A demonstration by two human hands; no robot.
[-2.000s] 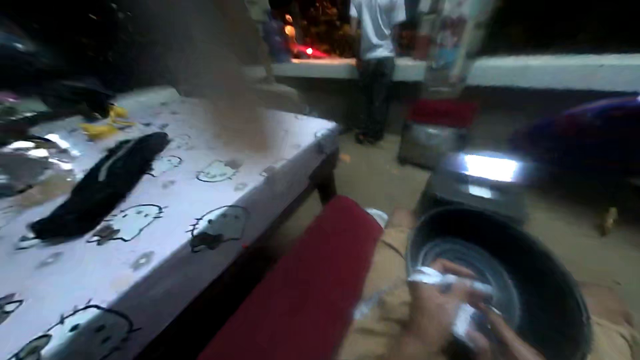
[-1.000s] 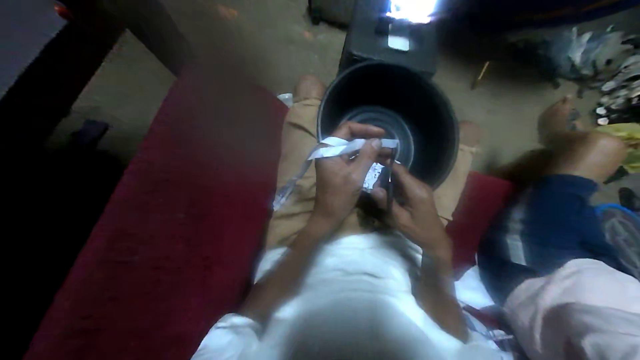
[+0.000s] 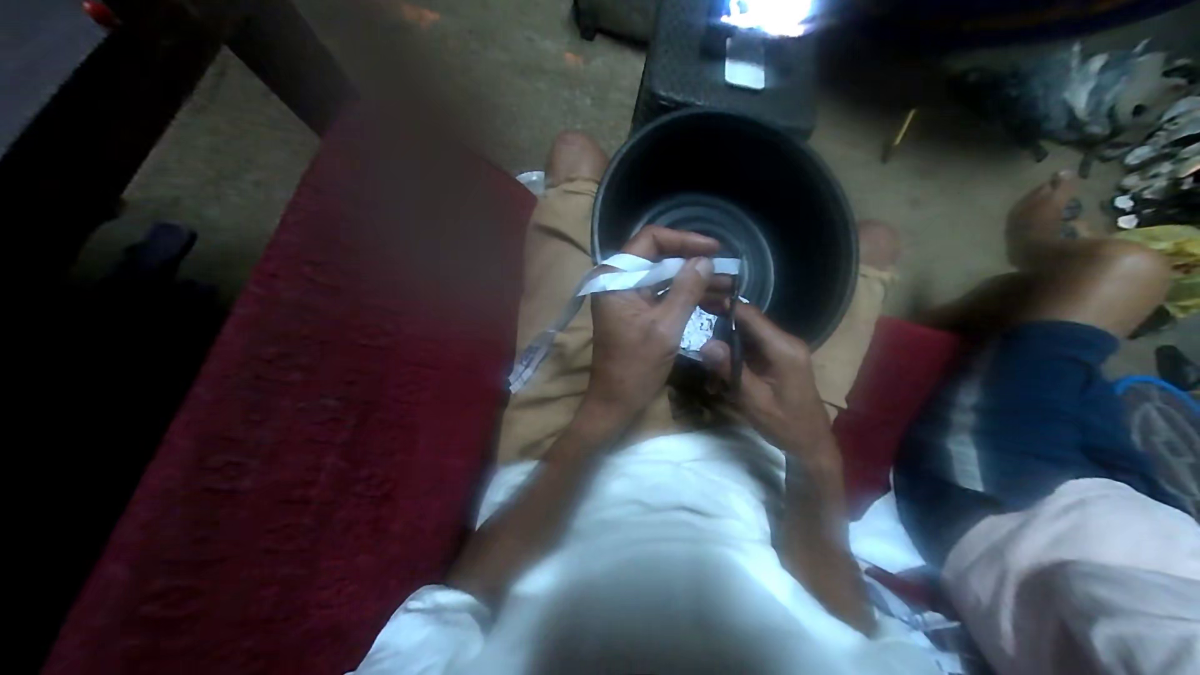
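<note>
A white strip (image 3: 637, 273) is pinched between the thumb and fingers of my left hand (image 3: 647, 328), with its tail hanging down over my left thigh. My right hand (image 3: 773, 370) grips a thin dark tool (image 3: 735, 328), perhaps scissors, whose tip is at the strip's right end. Between my hands shows a small piece with a silvery, crinkled surface (image 3: 698, 330); which hand bears it is unclear. Both hands are over the near rim of a black bucket (image 3: 842, 216) that stands between my legs.
I sit on a red-covered bench (image 3: 281, 422). Beyond the bucket is a dark case (image 3: 684, 66) with a bright lamp (image 3: 769, 14). A person (image 3: 1022, 403) sits close on my right. Further right on the floor lies a pile of small pale pieces (image 3: 1162, 159). Dark wooden legs (image 3: 291, 56) stand at upper left.
The view has swung down from the patterned table to my lap since two seconds ago. Over the last second my hands have stayed nearly in place, the strip still in my left hand.
</note>
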